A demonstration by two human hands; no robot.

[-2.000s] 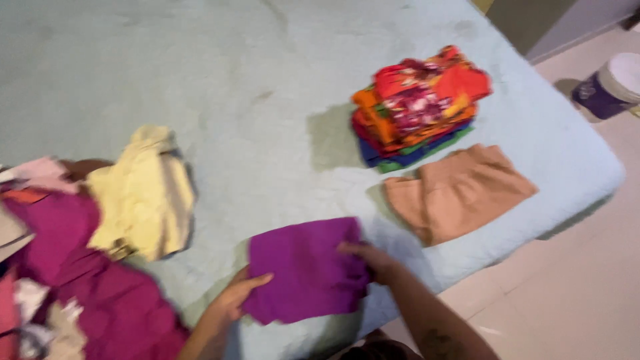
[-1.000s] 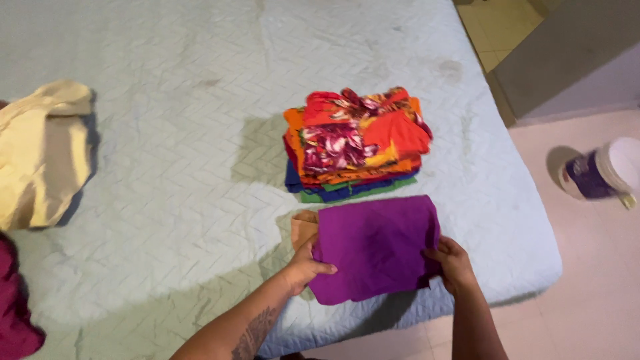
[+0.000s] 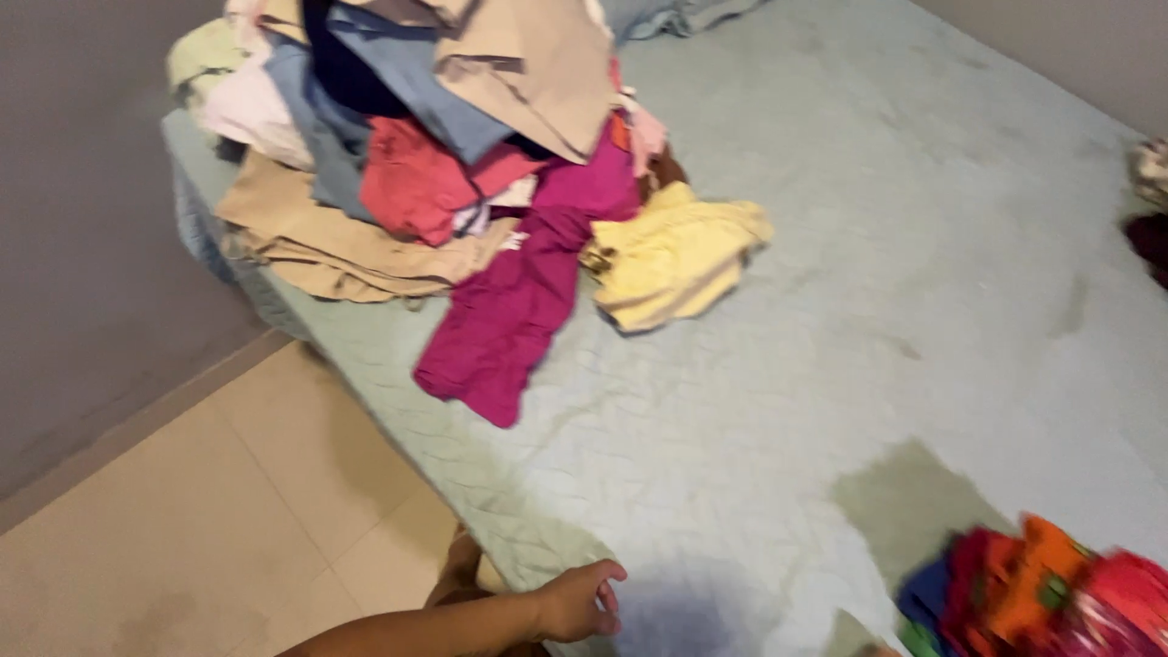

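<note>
My left hand [image 3: 584, 600] is over the near edge of the bed, its fingers slightly curled and nothing in them. Ahead of it a magenta garment [image 3: 511, 319] trails from a large heap of clothes [image 3: 429, 119]. A crumpled yellow garment [image 3: 675, 260] lies against the heap's right side. At the lower right corner stands the stack of folded bright clothes [image 3: 1031, 593], partly cut off by the frame. Only a small bit of skin shows at the bottom edge beside that stack, too little to tell what my right hand does. The purple cloth is out of view.
A pale green quilted cover [image 3: 821, 365] lies over the bed. Tan folded cloth [image 3: 365, 255] sits at the bed's left edge under the heap. A grey wall [image 3: 109, 228] and tiled floor [image 3: 237, 511] are on the left. Dark and patterned cloth [image 3: 1152, 246] shows at the far right.
The view has swung far to the left, onto the heap. My left hand has let go of the purple cloth, which both hands held one second ago above the tan cloth beside the bright stack.
</note>
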